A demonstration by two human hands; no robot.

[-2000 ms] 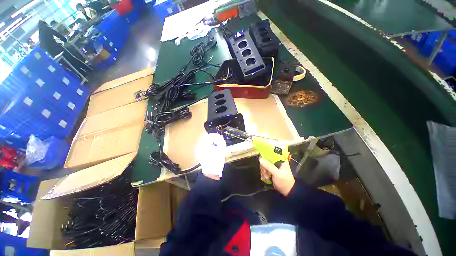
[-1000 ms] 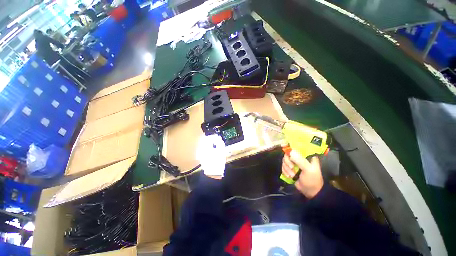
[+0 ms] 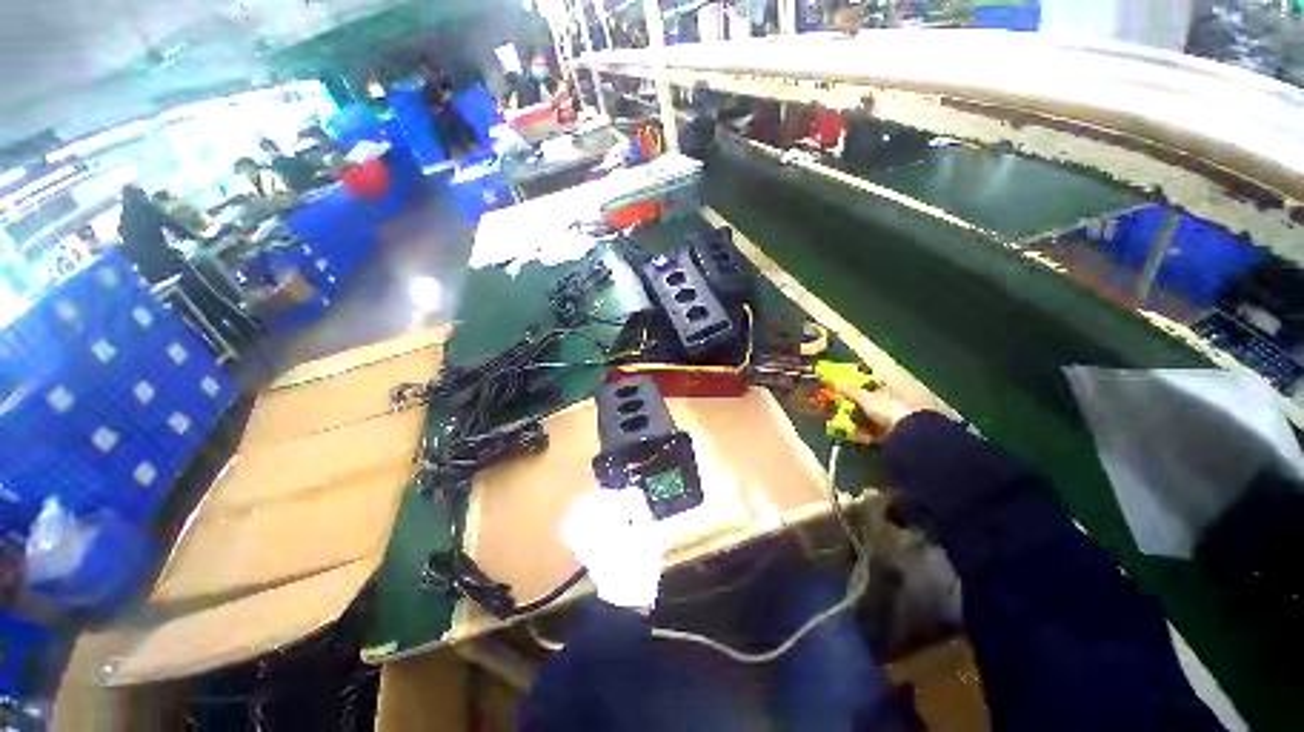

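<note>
A black power strip (image 3: 638, 415) lies on the tan cardboard pad (image 3: 536, 518), its open end towards me. A green circuit board (image 3: 668, 488) shows in that end. My left hand (image 3: 615, 546), in a white glove, is at the strip's near left corner and appears to hold it; glare washes out its fingers. My bare right hand (image 3: 884, 412) is on the yellow-green soldering gun (image 3: 844, 378) at the bench's right side. The gun's nose points left, by the dark block beside the red parts box (image 3: 687, 382). Its pale cord hangs in a loop.
Another strip (image 3: 689, 300) lies over the red box, with a further one behind it. Black cords (image 3: 494, 393) are heaped on the bench's left. An open carton (image 3: 272, 493) stands lower left. The green conveyor (image 3: 987, 343) runs along the right, with a whitish sheet (image 3: 1166, 443) on it.
My right hand has moved the gun forward and away from the strip to beside the red box. My left hand stays at the strip's open end. The view has tilted up.
</note>
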